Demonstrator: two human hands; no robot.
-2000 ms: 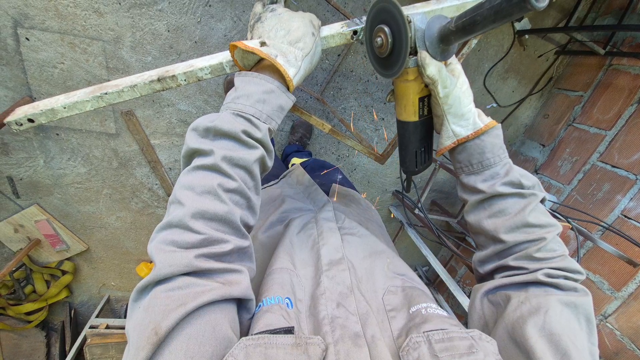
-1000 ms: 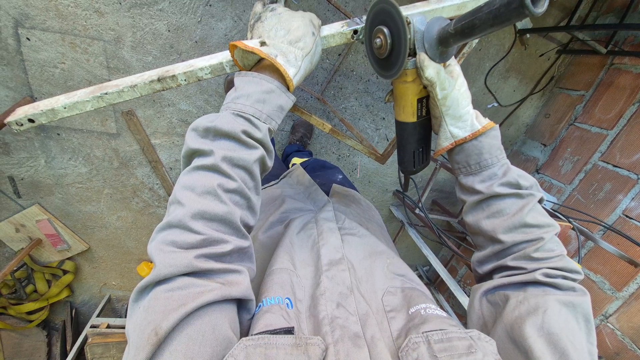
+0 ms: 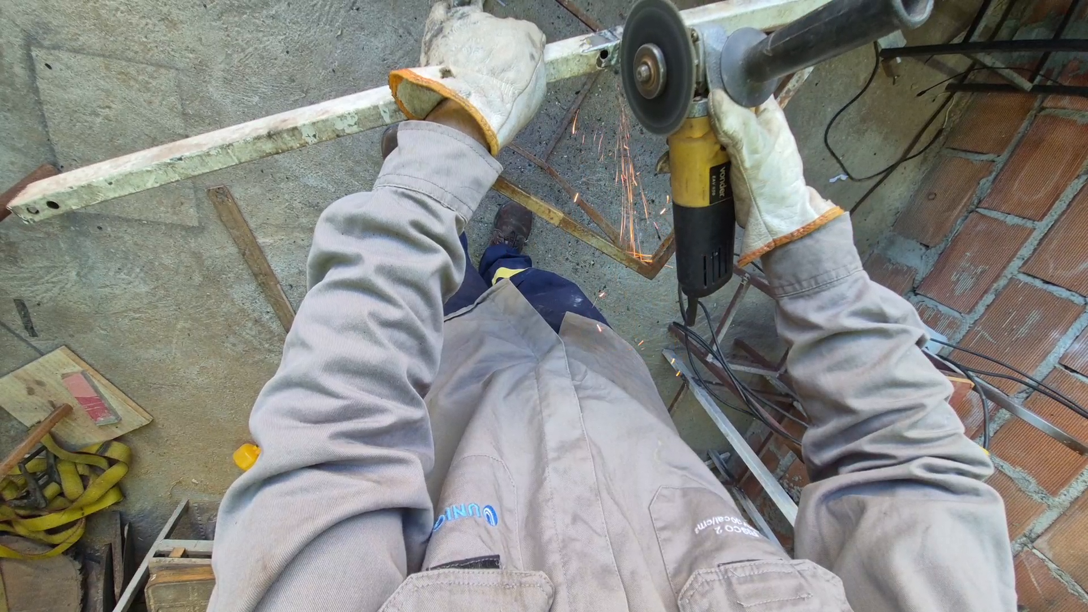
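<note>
A white-painted metal square tube [image 3: 229, 146] runs slantwise across the top of the view. My left hand [image 3: 486, 72], in a pale leather work glove with orange trim, is closed over the tube. In a matching glove, my right hand [image 3: 761, 161] grips a yellow and black Vonder angle grinder [image 3: 702, 183]. The grinder's disc [image 3: 656, 68] stands at the tube, just right of a small hole in it; the exact contact point is hidden. Orange sparks [image 3: 627, 183] fall below the disc. A black side handle [image 3: 820, 42] sticks out to the upper right, with no hand on it.
Below the tube lies a rusty angle-iron frame [image 3: 578, 228] near my boot [image 3: 512, 225]. Power cables [image 3: 722, 365] and metal bars [image 3: 735, 438] lie beside the brick surface [image 3: 1003, 255] at right. A yellow strap [image 3: 81, 501] and a wooden board [image 3: 76, 395] are at lower left.
A dense stream of sparks now falls below the disc; two seconds ago there were scattered sparks, and one second ago hardly any. Both hands and the tube keep their places.
</note>
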